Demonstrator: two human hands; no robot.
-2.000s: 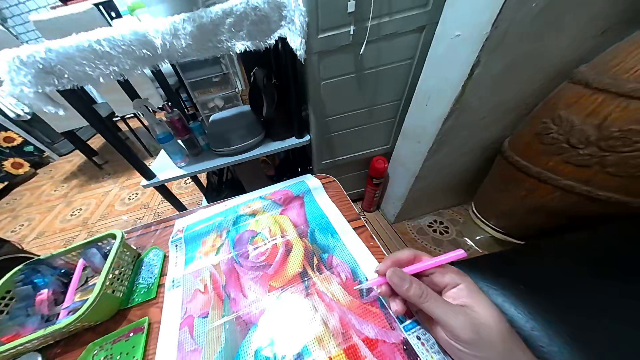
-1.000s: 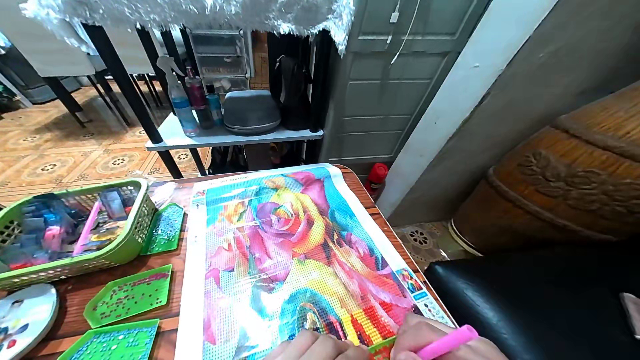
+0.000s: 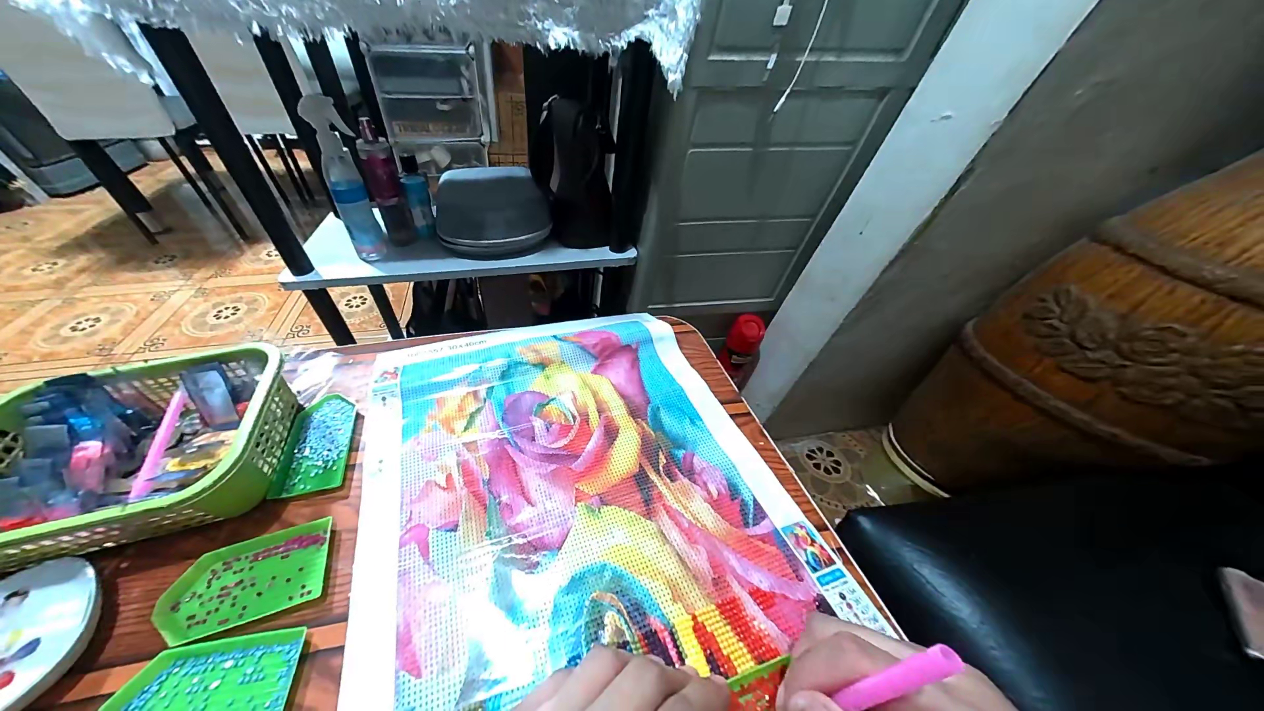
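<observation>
A diamond painting canvas (image 3: pixel 553 474) with colourful roses lies on the wooden table. At its lower edge my right hand (image 3: pixel 879 671) grips a pink drill pen (image 3: pixel 904 679), whose tip is hidden. My left hand (image 3: pixel 632 683) rests on the canvas, fingers bent, beside a green tray (image 3: pixel 758 681) of red drills that lies between the hands; whether it holds the tray I cannot tell. Left of the canvas lie a green tray of dark red drills (image 3: pixel 247 581), another of blue drills (image 3: pixel 212 676) and one of pale drills (image 3: pixel 318 444).
A green plastic basket (image 3: pixel 252 464) of small packets stands at the left, with a round white object (image 3: pixel 44 617) below it. Beyond the table is a shelf (image 3: pixel 464 261) with bottles and a dark case (image 3: pixel 494 209). A black padded seat (image 3: pixel 1037 573) and a carved wooden barrel (image 3: pixel 1136 346) are on the right.
My right hand with the pink pen has moved from the canvas's right side to its lower edge. My left hand, out of view two seconds ago, now rests on the canvas. The view has shifted.
</observation>
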